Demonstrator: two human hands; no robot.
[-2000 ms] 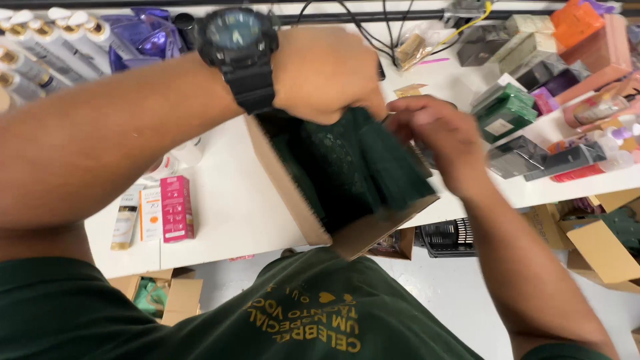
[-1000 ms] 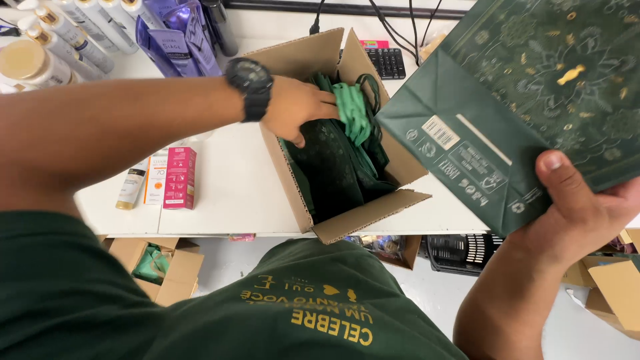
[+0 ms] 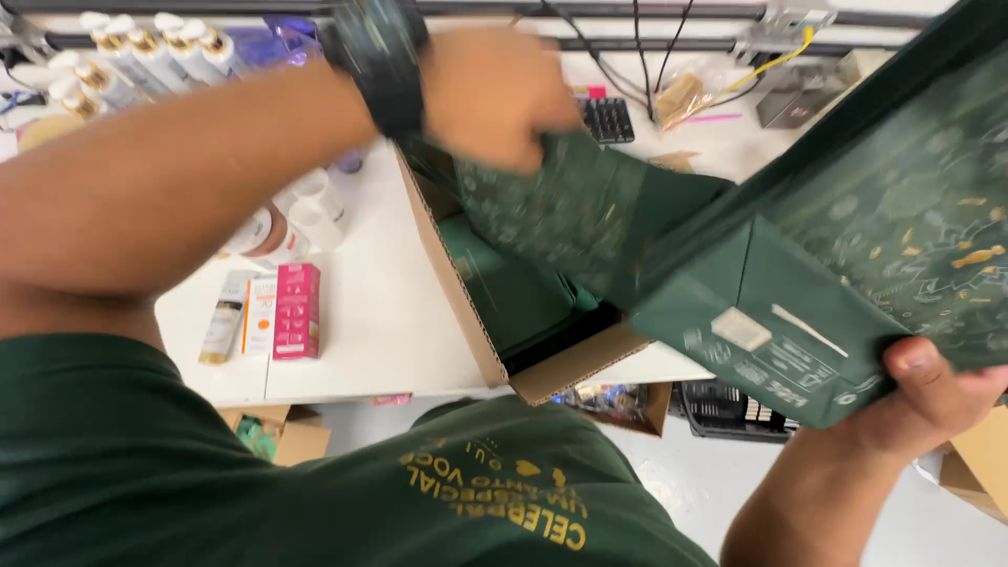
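Observation:
My left hand (image 3: pixel 496 98), blurred and wearing a black wristwatch (image 3: pixel 378 67), grips a dark green patterned bag (image 3: pixel 551 205) above an open cardboard box (image 3: pixel 453 283). Inside the box lie more dark green folded items (image 3: pixel 504 291). On the right, my right hand (image 3: pixel 941 394) holds a large dark green paper gift bag (image 3: pixel 929 228) by its bottom end, its printed base (image 3: pixel 764 331) turned toward me. The bag from my left hand reaches over to the large one; whether they touch is unclear.
A pink carton (image 3: pixel 296 311), a white-orange carton (image 3: pixel 260 315) and a tube (image 3: pixel 224 319) stand left of the box, near jars (image 3: pixel 272 236) and pump bottles (image 3: pixel 150 59). Behind are a black keypad (image 3: pixel 608 120) and cables (image 3: pixel 638 63). A black crate (image 3: pixel 732 409) sits below the table's edge.
My left hand was inside the box one second ago and is now raised over it with a green patterned bag. My right hand still holds the large bag, which it did not hold up two seconds ago.

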